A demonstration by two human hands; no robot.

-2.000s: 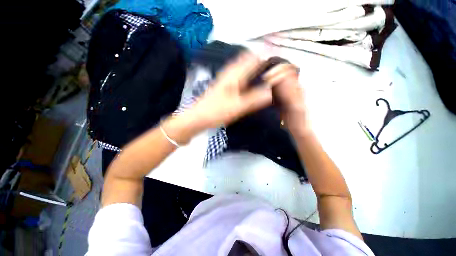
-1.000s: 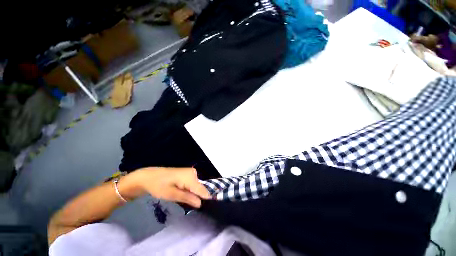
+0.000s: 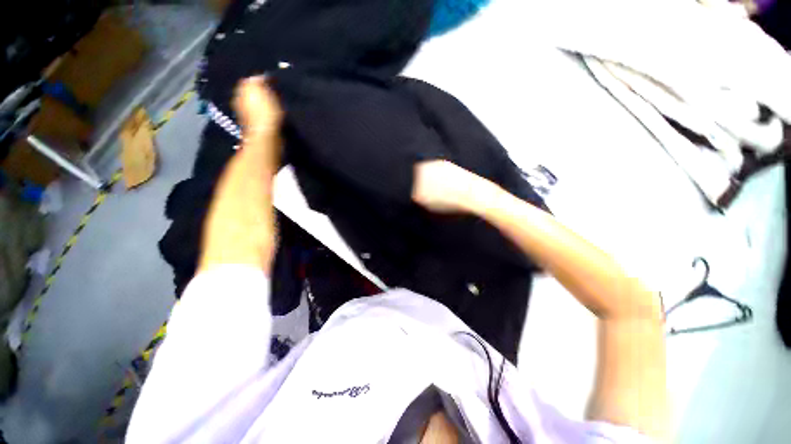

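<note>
A black jacket (image 3: 373, 147) lies spread on the white table in front of me, outer cloth up, with light buttons near its lower edge. A bit of checked cloth (image 3: 539, 178) shows at its right side. My left hand (image 3: 258, 108) is at the jacket's upper left edge, blurred, and seems to pinch the cloth. My right hand (image 3: 441, 186) is on the middle of the jacket, blurred. Its fingers are hidden, and I cannot tell whether it grips cloth. No snips show.
The black stacked jackets (image 3: 338, 35) lie behind at upper left, with a teal garment (image 3: 455, 15) beyond. White and brown garments (image 3: 694, 95) are at the far right. A black hanger (image 3: 707, 299) lies at right on the white table (image 3: 607, 225). Taped floor is at left.
The jacket has moved from close in front of me, checked lining showing, to flat on the table beside the stack. My left hand has moved up; my right hand has come into view.
</note>
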